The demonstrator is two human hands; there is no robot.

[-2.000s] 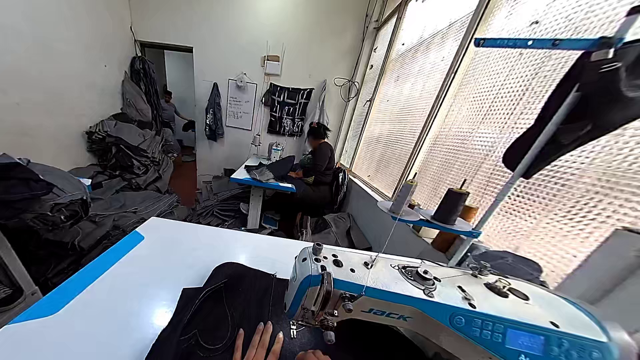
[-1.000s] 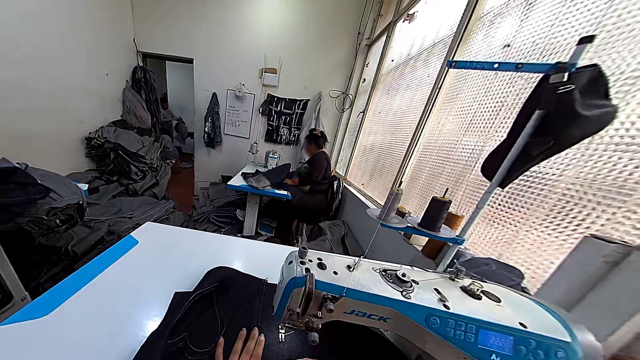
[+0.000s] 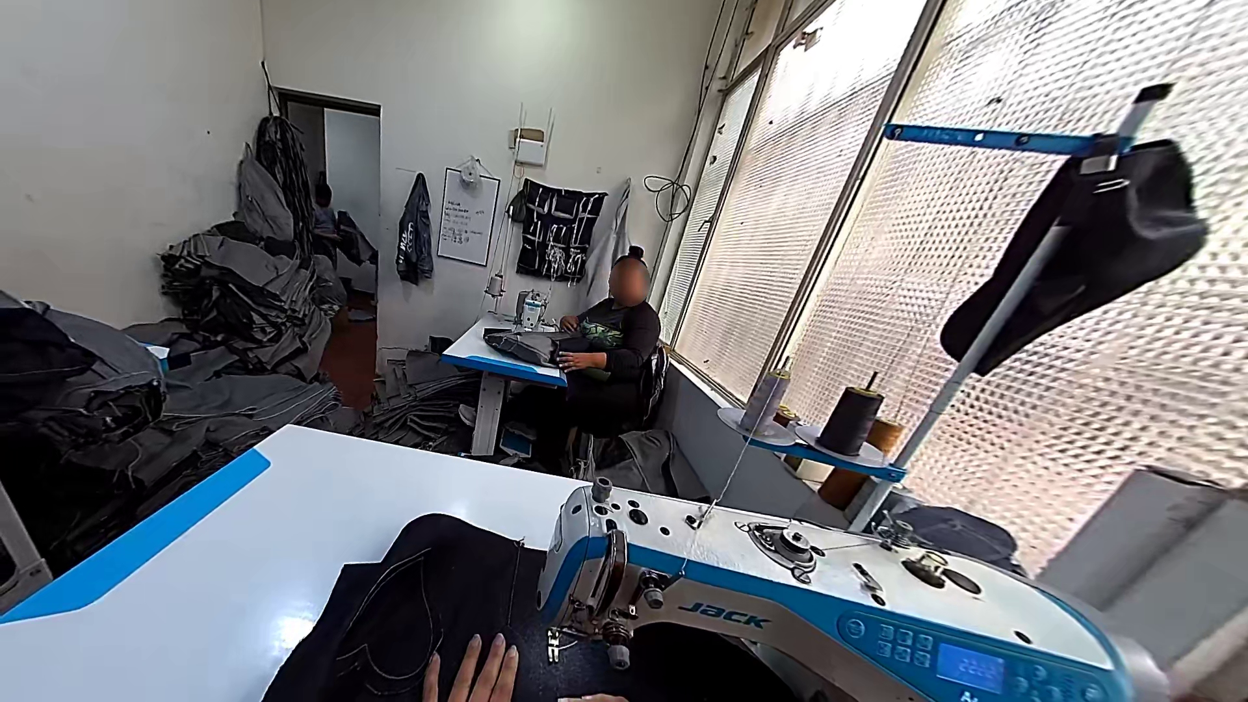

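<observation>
Dark denim fabric [image 3: 390, 604] with light curved stitching lies on the white sewing table [image 3: 322, 487], partly beneath the head of a Jack industrial sewing machine [image 3: 721, 575]. My left hand [image 3: 472, 673] rests flat on the cloth, fingers apart, just left of the presser foot [image 3: 554, 645]. Only a small part of my right hand [image 3: 595, 698] shows at the bottom edge, below the needle area; its fingers and what they touch are cut off. Thread runs from a cone [image 3: 765, 400] on the stand down to the machine.
Dark thread cone [image 3: 850, 421] stands on the spool stand by the window. A black cloth piece [image 3: 1082, 244] hangs from its pole. Piled grey garments [image 3: 244, 302] fill the left side. A co-worker [image 3: 624, 331] sits at another sewing table [image 3: 507, 366]. Another person is in the doorway.
The co-worker has turned from side-on to face this way. Less of my right hand shows at the bottom edge than two seconds ago.
</observation>
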